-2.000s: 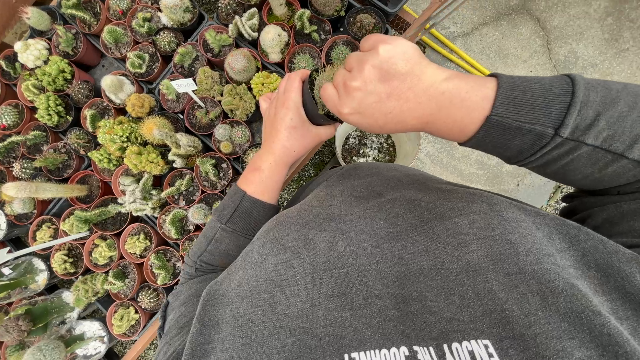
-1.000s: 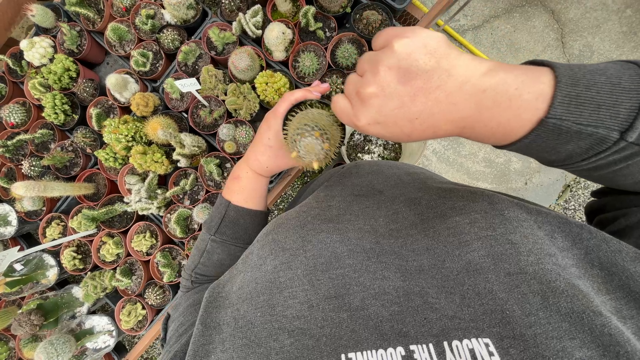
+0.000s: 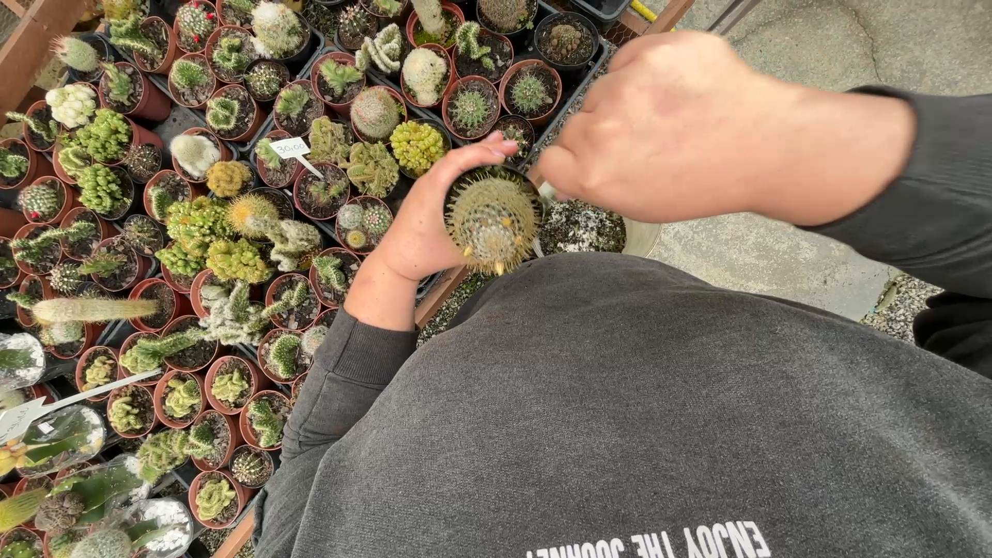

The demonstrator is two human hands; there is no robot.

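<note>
My left hand (image 3: 422, 221) is wrapped around a black plastic pot with a spiny round cactus (image 3: 494, 217) in it, a few yellow bits on its crown. Just right of that pot my right hand (image 3: 666, 128) is curled, knuckles up, over the rim of a pale bucket (image 3: 642, 236). Its fingertips point toward the pot; something thin and pale shows beside them, too hidden to name, and I cannot tell whether the hand grips it. Dark potting mix with white grains (image 3: 581, 226) fills the bucket below.
Many small cacti in brown pots stand in black trays on a wooden-framed bench (image 3: 440, 298) at the left. A white price tag (image 3: 291, 147) sticks up among them. Bagged plants (image 3: 62, 438) are at lower left. Concrete floor (image 3: 775, 256) lies to the right, with a yellow bar (image 3: 643, 11) above.
Two seconds ago both hands were together at the dark pot, higher up by the bench. The left hand has brought the pot lower, its cactus now facing me, and the right hand has moved right.
</note>
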